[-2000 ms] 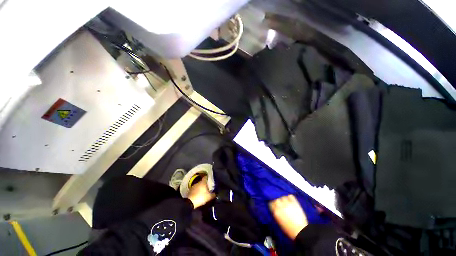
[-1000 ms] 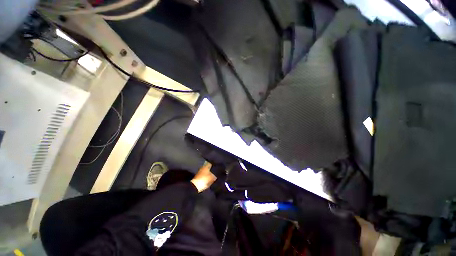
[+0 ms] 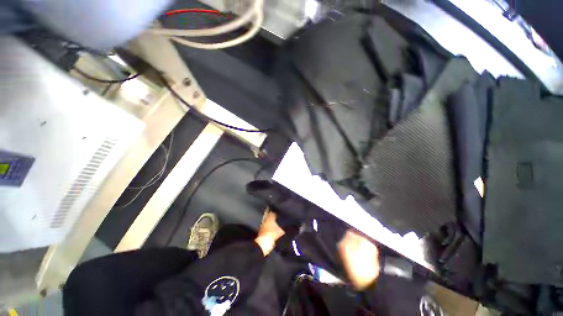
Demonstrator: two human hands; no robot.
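Observation:
Black fabric (image 3: 318, 225) lies over my lap below the table's front edge, with small white marks on it. My left hand (image 3: 270, 234) is at its left side, with fingers partly hidden, and appears to grip it. My right hand (image 3: 360, 259) is over the lap to the right, blurred and close to the black fabric; its fingers cannot be made out. A small blue and white item (image 3: 324, 274) shows between the hands, partly covered.
Large black mesh panels (image 3: 413, 166) cover the white table (image 3: 352, 210) ahead and right. A pale machine frame (image 3: 170, 185) and white cabinet (image 3: 68, 148) stand left. Cables hang above the frame. A shoe (image 3: 202, 233) is on the floor. Brown cardboard (image 3: 454, 301) shows low right.
The round white roll from my left hand and the blue cloth have gone from view. My right hand, unclear one second ago, shows over the lap. The view has shifted.

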